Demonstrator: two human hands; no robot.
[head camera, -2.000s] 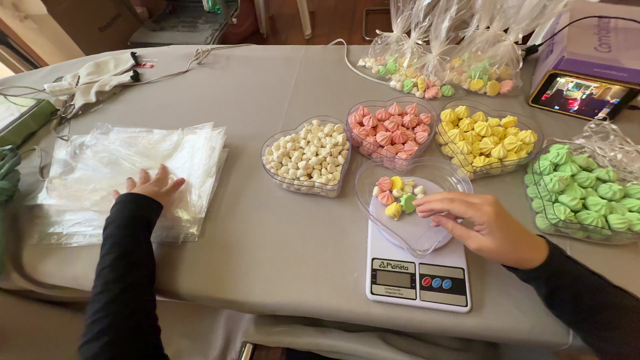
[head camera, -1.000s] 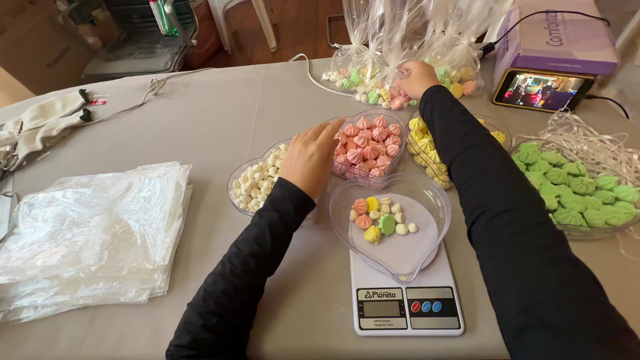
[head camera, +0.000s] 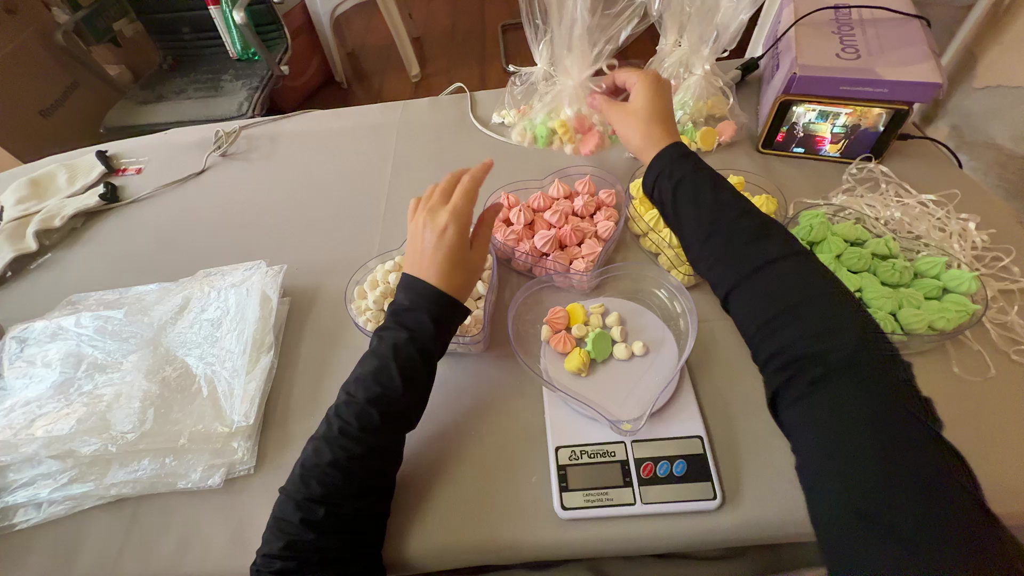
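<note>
My right hand (head camera: 636, 108) pinches the gathered neck of a clear plastic bag of meringues (head camera: 568, 132) at the table's far side. Fingers apart and empty, my left hand (head camera: 450, 228) hovers over the heart-shaped container of small white meringues (head camera: 376, 296). Beside it are heart-shaped containers of pink meringues (head camera: 560, 220) and yellow meringues (head camera: 660, 236), the latter partly behind my right forearm. A clear heart-shaped dish (head camera: 524, 344) holding a few mixed meringues rests on a white digital kitchen scale (head camera: 636, 480). Green meringues (head camera: 888, 272) fill a container on the right.
Flat clear plastic bags (head camera: 136, 384) are stacked at left. White ribbon (head camera: 984, 264) lies tangled at right. A phone (head camera: 832, 128) leans on a purple box (head camera: 860, 48). More filled bags (head camera: 704, 104) stand at the back; pale cloth items (head camera: 52, 192) and a cable (head camera: 224, 144) lie far left.
My left hand has left the stack of flat bags and come over beside the pink meringues. My right hand has gone from the dish on the scale to a filled bag. The view has shifted.
</note>
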